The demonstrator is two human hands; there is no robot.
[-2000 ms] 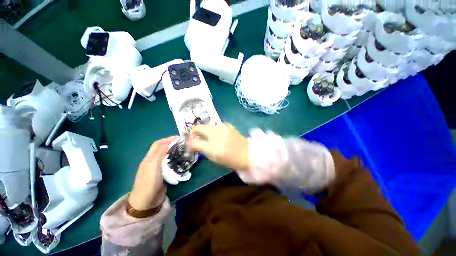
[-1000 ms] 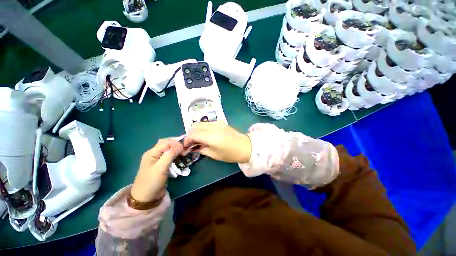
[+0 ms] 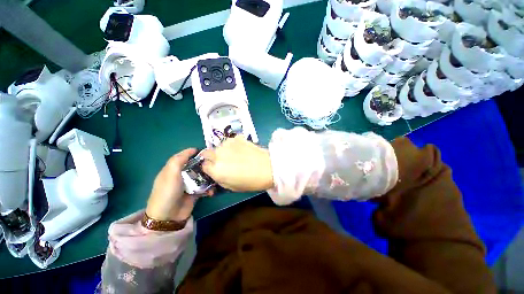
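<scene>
A white camera head housing [image 3: 224, 103] lies on the green bench in front of me, its black lens panel away from me and its round opening, with thin wires, towards me. My left hand [image 3: 169, 186] holds a white round base cover [image 3: 195, 177] with a dark circuit board inside, just below the housing. My right hand [image 3: 240, 165] is over the cover's right side and the near end of the housing, fingertips at the board. Its fingers hide the wires there, so I cannot tell what they pinch.
Stacked base covers [image 3: 382, 69] stand at the right. A white stringy bundle [image 3: 312, 92] lies right of the housing. Two more camera heads [image 3: 253, 35] [image 3: 133, 43] lie behind. Joined camera units [image 3: 74, 192] are heaped at left. A blue bin [image 3: 477, 166] is at lower right.
The base cover is tilted more and has moved slightly left with my left hand. My right hand has shifted down over it, and its forearm lies higher. The whole view has shifted a little.
</scene>
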